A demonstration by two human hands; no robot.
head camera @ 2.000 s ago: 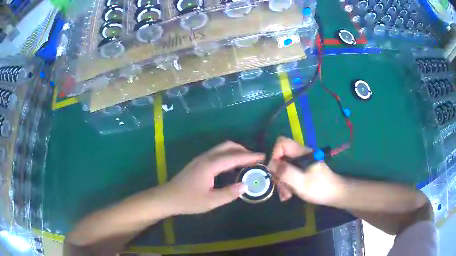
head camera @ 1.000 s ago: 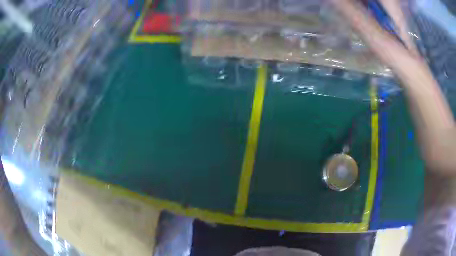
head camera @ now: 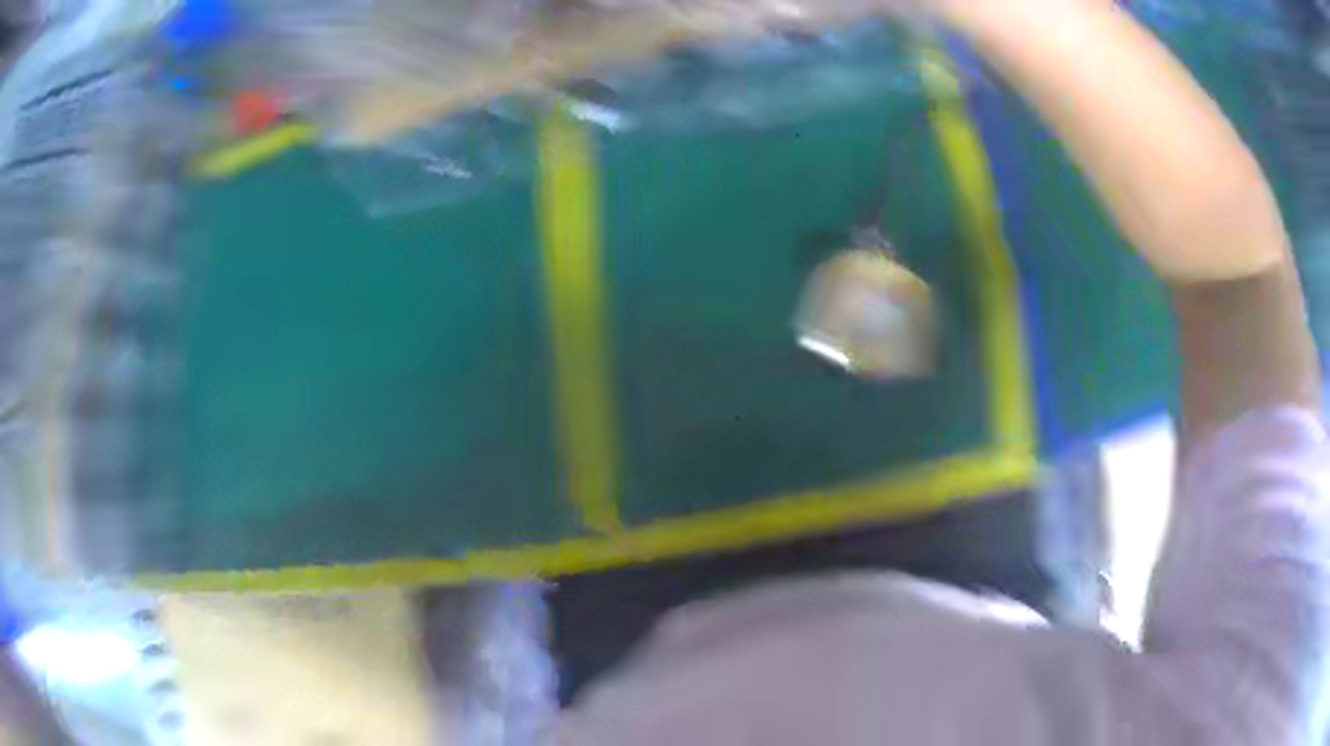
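The frame is heavily blurred. The round test fixture [head camera: 871, 313], a brass-coloured disc with a pale centre, sits on the green mat [head camera: 365, 364] right of the middle yellow strip, with a dark cable running up from it. My right forearm reaches up along the right side and over the top edge; my right hand is cut off by that edge. My left hand is not in view. No round part can be made out in a hand.
Blurred clear trays and brown cardboard [head camera: 452, 91] lie along the back edge. Blurred stacked clear trays [head camera: 110, 350] stand at the left. A tan cardboard surface [head camera: 299, 656] shows below the mat's front edge. My torso fills the bottom.
Both hands have left the fixture, which now sits alone on the mat. My right arm has swung up past the top edge. The view has shifted.
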